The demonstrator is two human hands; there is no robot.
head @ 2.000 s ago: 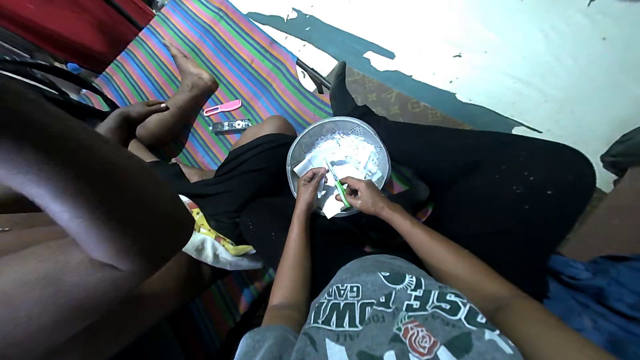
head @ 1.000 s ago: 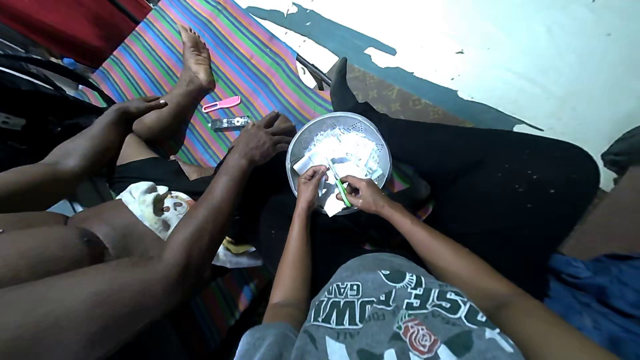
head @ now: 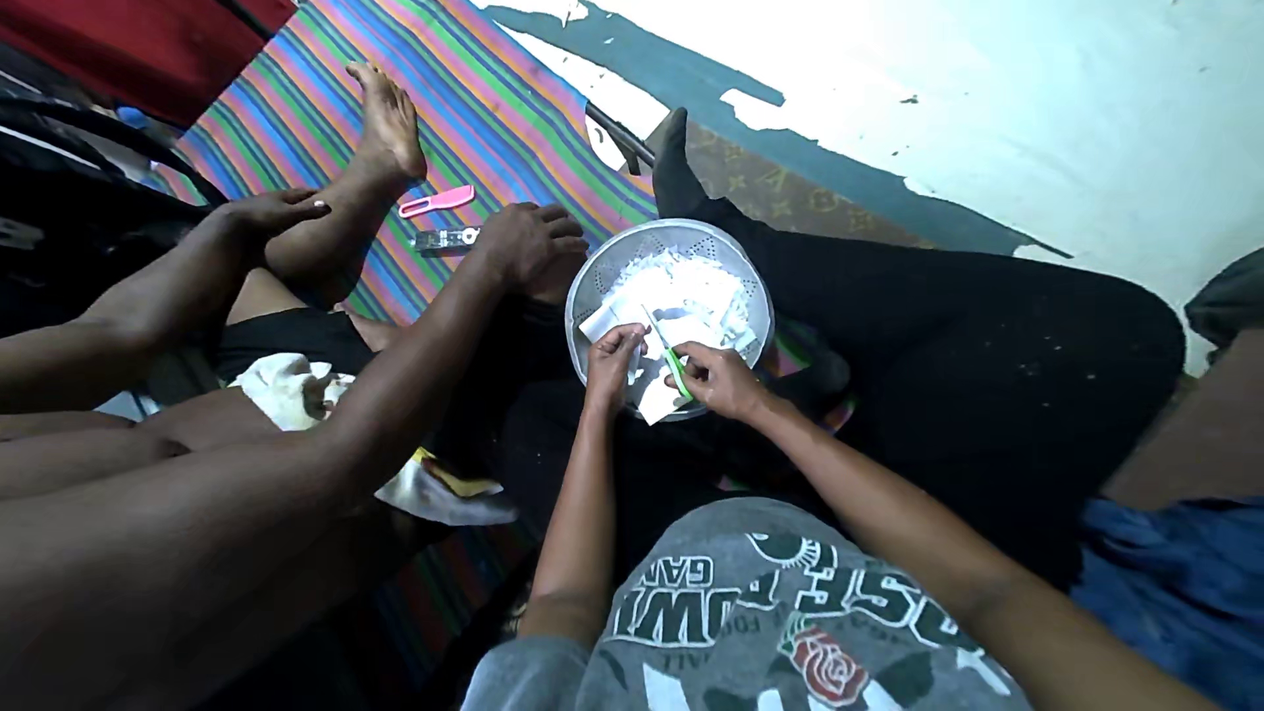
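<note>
My right hand (head: 726,380) holds green-handled scissors (head: 674,367), their blades pointing up and left over a perforated metal colander (head: 590,279). The colander rests in my lap and holds a heap of small white paper scraps (head: 676,276) with larger pieces around them. My left hand (head: 614,357) is at the colander's near left side, close to the blade tips, its thumb and fingers together. Whether it pinches a bit of paper is too small to tell. A white piece of paper (head: 660,399) lies at the near rim, just below the scissor handles.
Another person sits at the left, one hand (head: 533,247) beside the colander and a bare foot (head: 388,118) on the striped mat (head: 474,89). A pink-handled item (head: 437,201) and a dark, clear-ended item (head: 444,240) lie on the mat. A peeling wall (head: 1037,109) stands at the right.
The other person's arm, near the left edge two seconds ago, has reached across to beside the colander, and their foot has shifted. My hands have stayed over the colander with the scissors.
</note>
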